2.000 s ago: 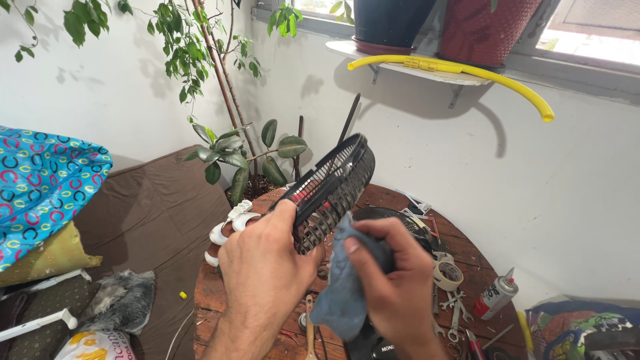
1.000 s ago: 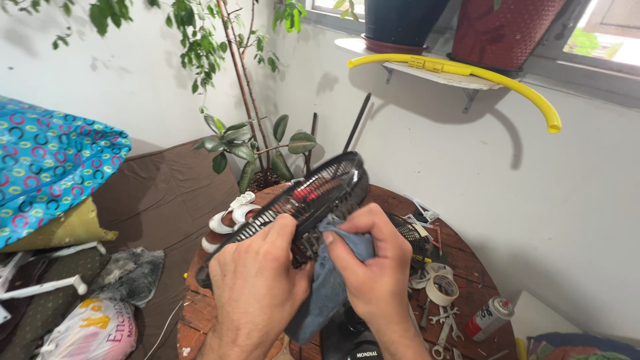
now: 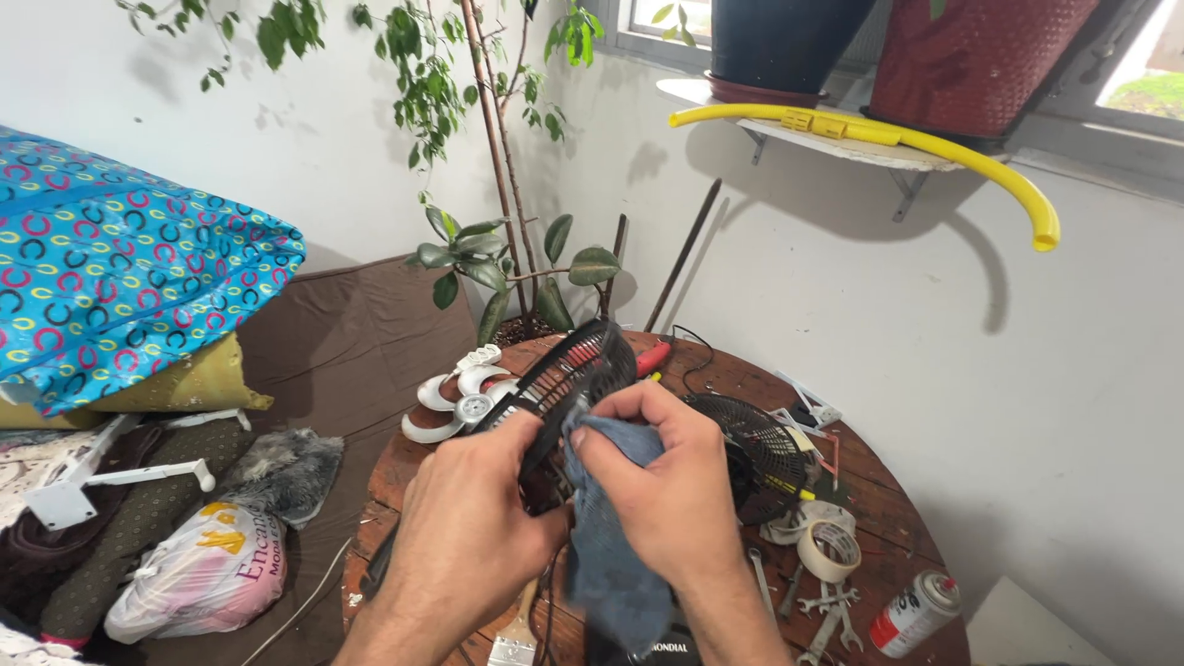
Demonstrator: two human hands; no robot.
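Observation:
My left hand (image 3: pixel 472 527) grips the rim of a black plastic fan grille (image 3: pixel 578 370), held tilted above a round wooden table (image 3: pixel 888 504). Pinched in my right hand (image 3: pixel 661 481) is a blue-grey cloth (image 3: pixel 615 555), which touches the grille's edge and hangs down below the fingers. Behind the grille, to the left, lies a white fan blade (image 3: pixel 474 407). Another black grille (image 3: pixel 754 444) rests on the table to the right of my right hand. A black fan base (image 3: pixel 671 647) is partly hidden under the cloth.
At the table's right are a masking tape roll (image 3: pixel 829 551), several wrenches (image 3: pixel 832 615) and a spray can (image 3: pixel 916 612). A paintbrush (image 3: pixel 513 643) lies at the near edge. A yellow tube (image 3: pixel 999 176) sits on the wall shelf. Potted plants stand behind; a plastic bag (image 3: pixel 208 573) is at left.
The grille has been tilted more upright since one second ago. The cloth stays in my right hand, working at the grille's edge in all frames.

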